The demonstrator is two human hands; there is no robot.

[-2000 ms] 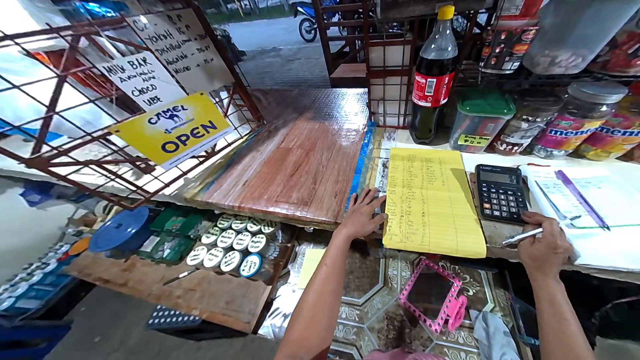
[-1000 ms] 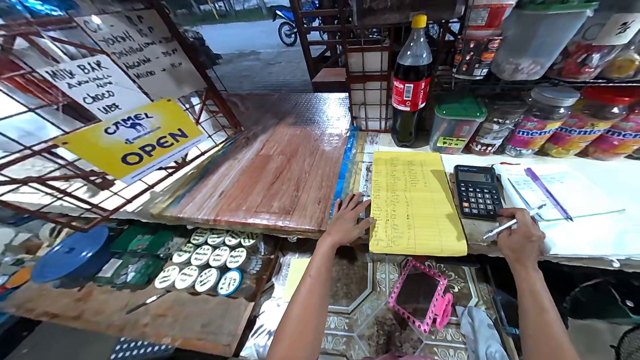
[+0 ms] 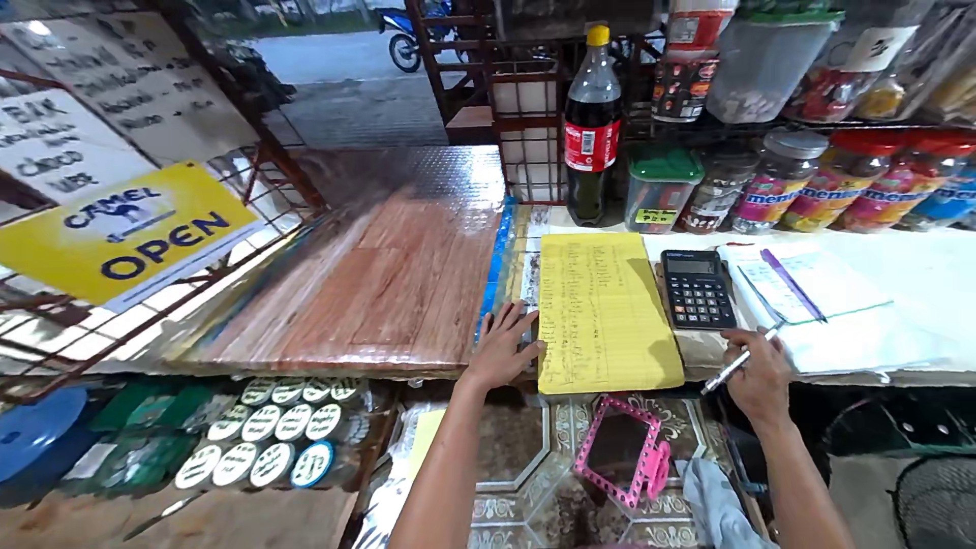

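My left hand lies flat with its fingers spread on the counter edge, its thumb at the left edge of a yellow lined paper pad covered in handwriting. In my right hand is a white pen, held between thumb and fingers, its lower end pointing down and left. Just above that hand lies a black calculator, right of the pad. An open notebook with a purple pen on it rests farther right.
A cola bottle, a green-lidded tub and several candy jars line the counter's back. Left are a wood-patterned board and a wire grille with signs. Below sit a pink-framed mirror, round-lidded containers and a knife.
The view has shifted somewhat. My left hand stays beside the yellow pad, and my right hand still holds the pen near the calculator's lower edge.
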